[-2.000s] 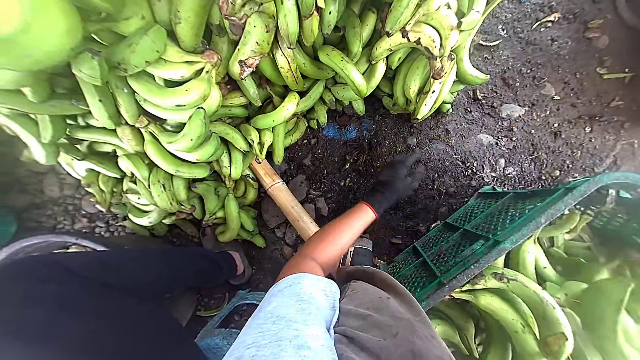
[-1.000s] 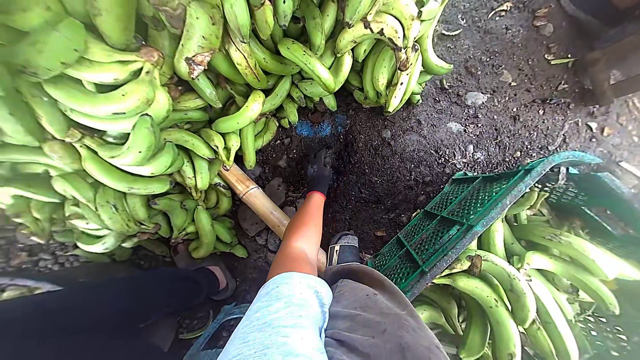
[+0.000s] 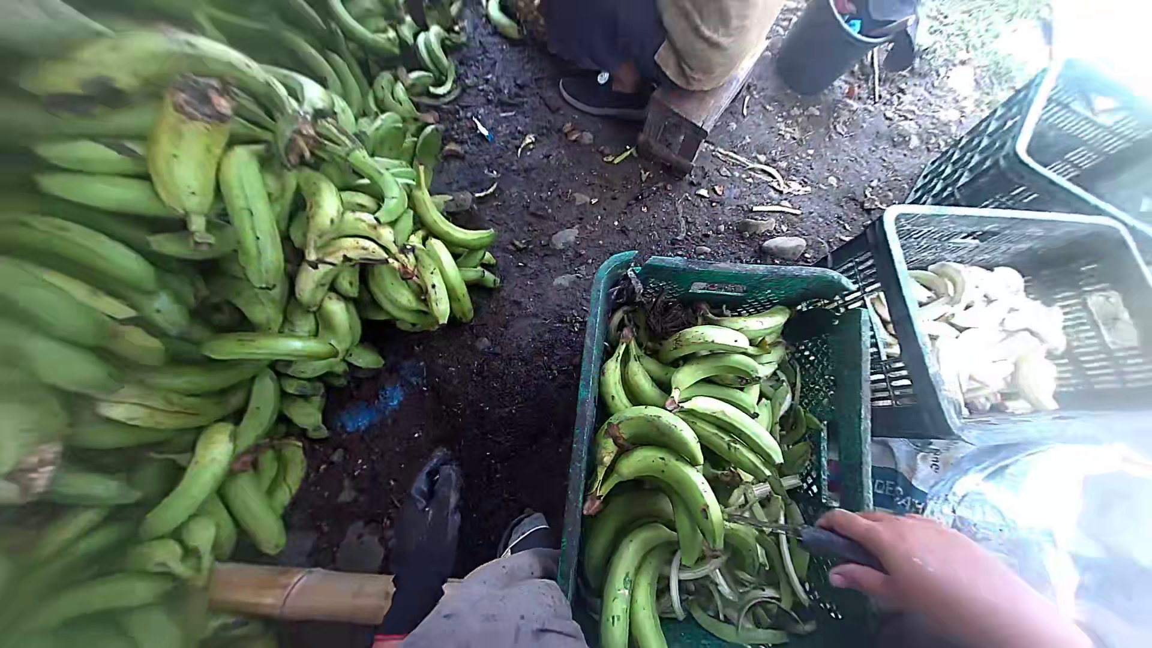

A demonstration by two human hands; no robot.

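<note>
My right hand [image 3: 900, 558], bare, grips the dark handle of a knife [image 3: 837, 544] at the lower right. Its thin blade points left over a green plastic crate [image 3: 589, 378] that holds green plantains [image 3: 666, 468] and strips of peel [image 3: 720, 585]. My left hand [image 3: 432, 504], in a dark glove, hangs low over the dark soil beside my knee, left of the crate; its fingers are blurred, and I see nothing in them. Left of it, a bamboo pole [image 3: 301, 592] lies by a large heap of green plantains [image 3: 261, 225].
A dark crate [image 3: 1017, 216] with pale peeled plantains [image 3: 999, 342] stands at the right, another crate [image 3: 1071, 126] behind it. A seated person's shoe [image 3: 605, 94], a wooden beam [image 3: 675, 135] and a dark bucket [image 3: 823, 45] are ahead. Stones [image 3: 783, 247] dot the soil.
The view has swung far to the right. My right hand with the knife has come into view over the crate. My gloved left hand now shows lower in the view, near my knee.
</note>
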